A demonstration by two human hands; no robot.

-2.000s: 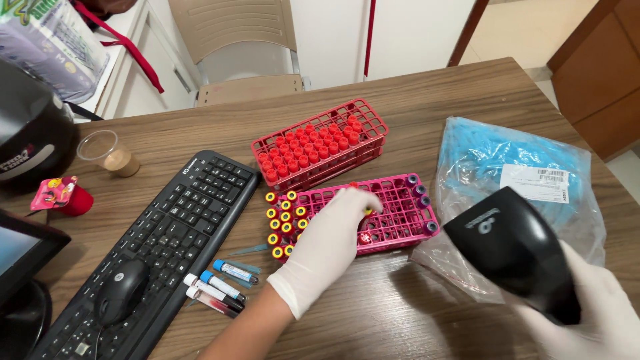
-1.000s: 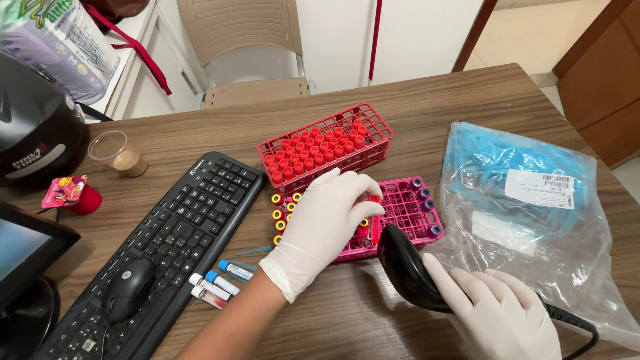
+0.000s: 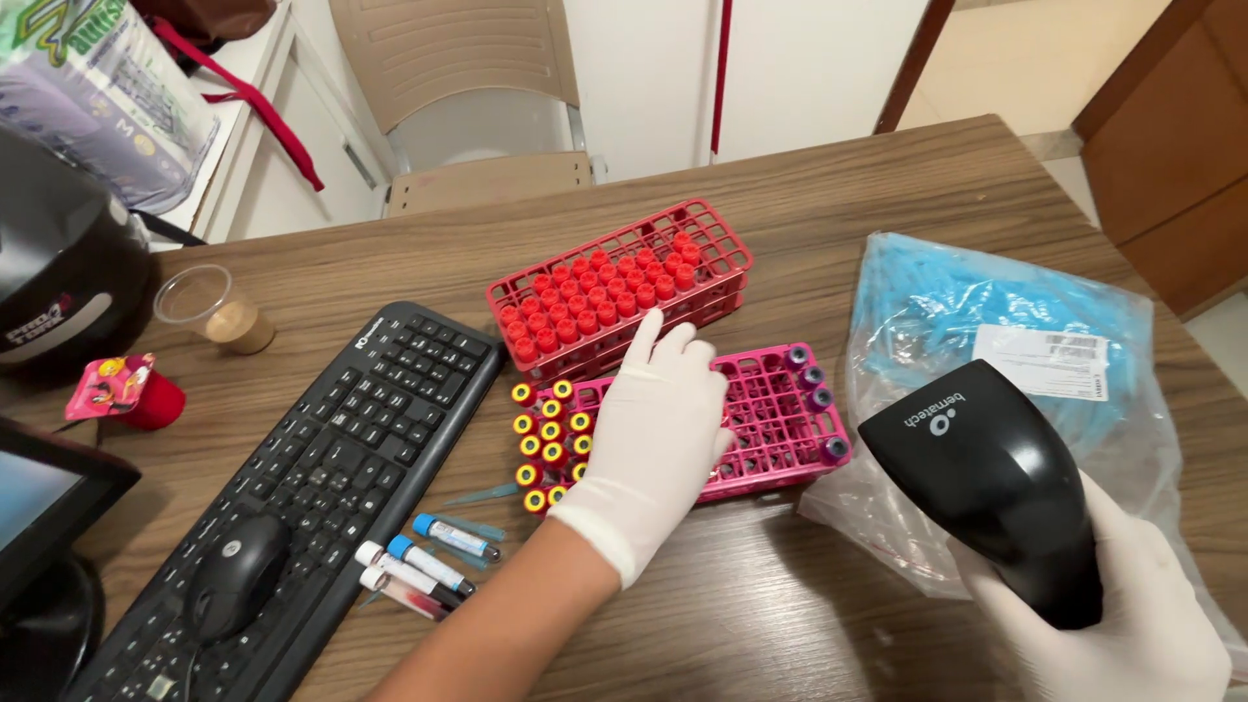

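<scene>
My left hand (image 3: 655,439), in a white glove, reaches over the middle of a pink tube rack (image 3: 770,481); its fingertips are partly hidden, so whether it holds a tube cannot be told. Yellow-capped tubes (image 3: 553,451) fill the rack's left part, and purple-capped tubes (image 3: 820,399) line its right end. Behind it stands a red rack (image 3: 726,234) with many red-capped tubes (image 3: 606,313). My gloved right hand (image 3: 1102,604) is closed around the handle of a black Bematech barcode scanner (image 3: 985,478), whose head is to the right of the pink rack.
Capped tubes with blue (image 3: 456,536) and white caps (image 3: 400,591) lie beside a black keyboard (image 3: 322,487) bearing a mouse (image 3: 237,575). A plastic bag of blue items (image 3: 1004,322) lies right. At left are a clear cup (image 3: 234,322), a red cup (image 3: 156,400) and a monitor (image 3: 58,487).
The scanner has moved away from the pink rack to the right, in my right hand, after being close beside it one second ago. My left hand has stayed over the pink rack.
</scene>
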